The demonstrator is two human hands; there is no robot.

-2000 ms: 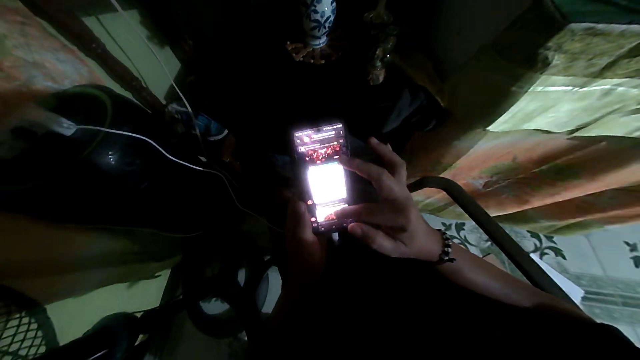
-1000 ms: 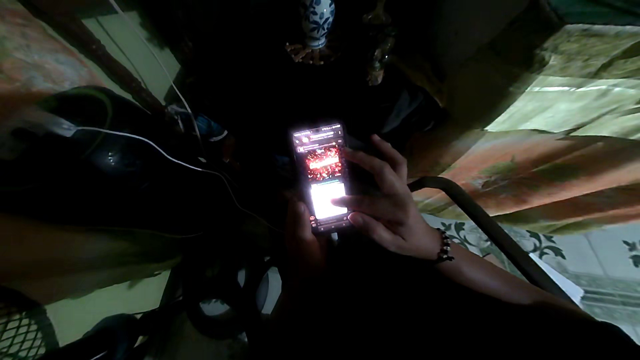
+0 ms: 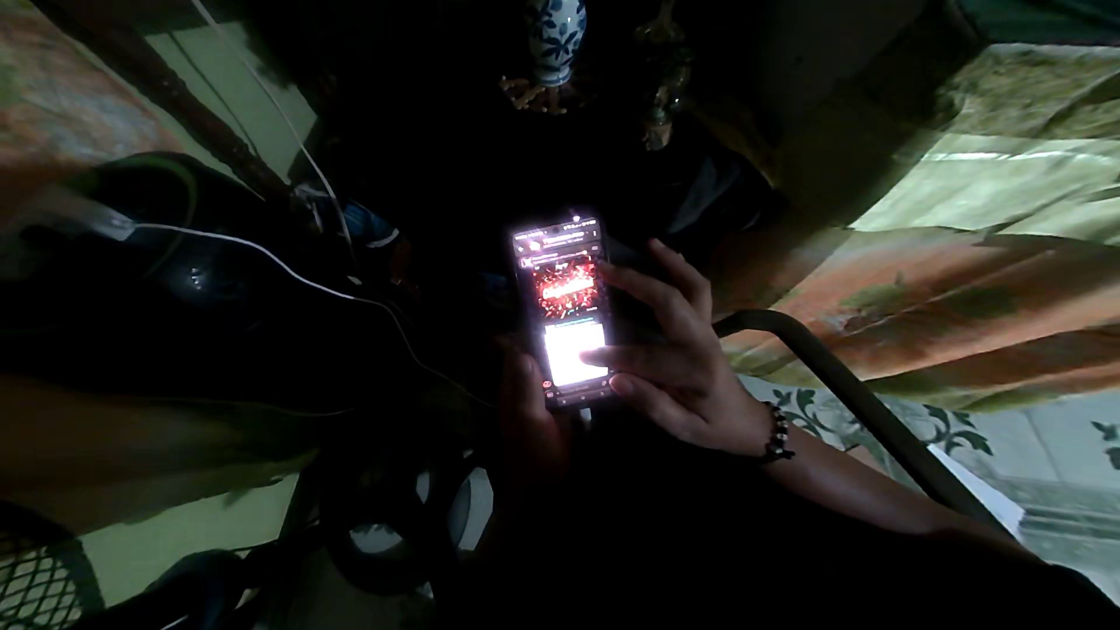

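A smartphone [image 3: 564, 306] with a brightly lit screen stands upright in the middle of the head view. My left hand [image 3: 535, 420], mostly in shadow, holds it from the lower left, the thumb along its edge. My right hand [image 3: 682, 359] lies over the phone's right side, with one fingertip over the bright lower part of the screen and others near its right edge. Its fingers are spread and grip nothing. A beaded bracelet [image 3: 777, 433] circles the right wrist. What looks like a white plug [image 3: 585, 416] shows at the phone's bottom edge.
A blue and white vase [image 3: 556, 44] stands on a stand [image 3: 544, 94] at the top. A white cable [image 3: 254, 245] runs across the left. To the right are a curved metal rail [image 3: 831, 376] and a patterned curtain [image 3: 945, 306]. A mesh object [image 3: 39, 569] shows at lower left.
The picture on the phone's screen has shifted: a red image fills more of the upper part than two seconds ago, and the white block sits lower. Both hands stay near the same place.
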